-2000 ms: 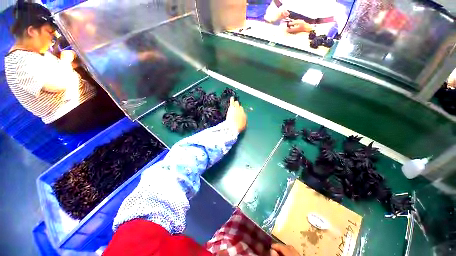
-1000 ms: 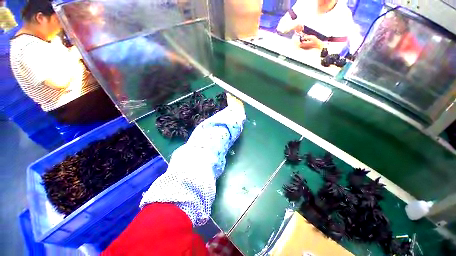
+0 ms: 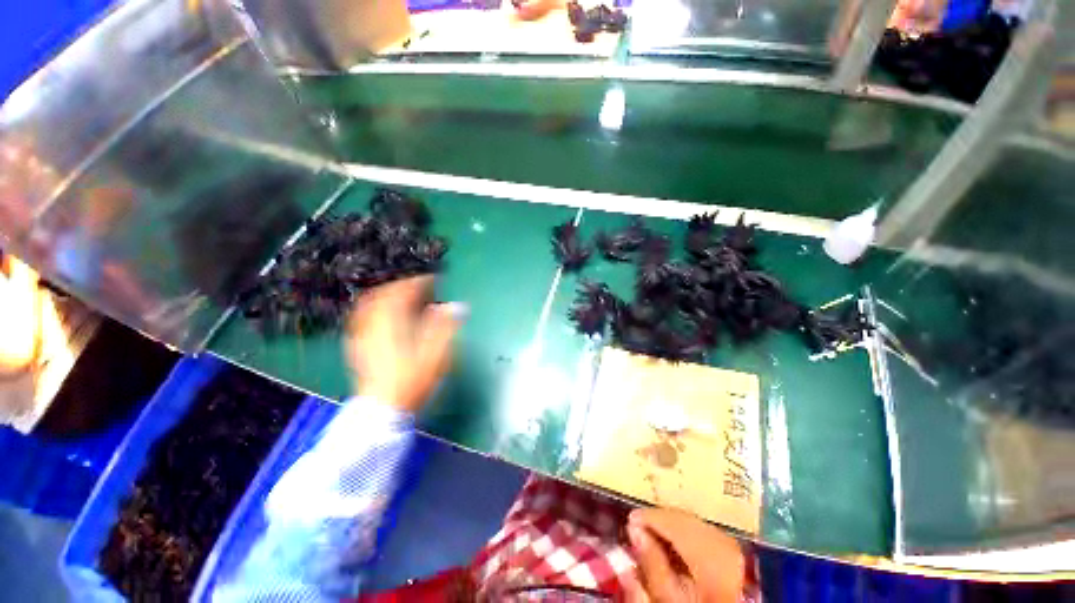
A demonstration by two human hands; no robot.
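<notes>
My left hand [image 3: 398, 342] is blurred at the near edge of the left heap of black spiky pieces [image 3: 342, 265] on the green bench; whether it grips one I cannot tell. My right hand [image 3: 690, 560] is low at the bottom edge, partly cut off, in front of the red-and-white checked apron [image 3: 554, 536]; its fingers are bent and its grip is unclear. A second heap of black spiky pieces [image 3: 713, 289] lies right of the pale seam. The tan cardboard pad [image 3: 707, 406] with handwriting and a brown stain lies just in front of that heap.
A blue crate [image 3: 100, 512] of dark pieces stands below left. Clear panels [image 3: 130, 153] flank the bench. A white bottle [image 3: 850, 236] is at the back right; thin pale sticks [image 3: 878, 353] lie at the right divider. Across the green strip [image 3: 495, 130] are more black pieces [image 3: 595, 20].
The view has turned right. My left hand has come back from the far right side of the left heap to its near edge. My right hand, unseen one second ago, shows at the bottom.
</notes>
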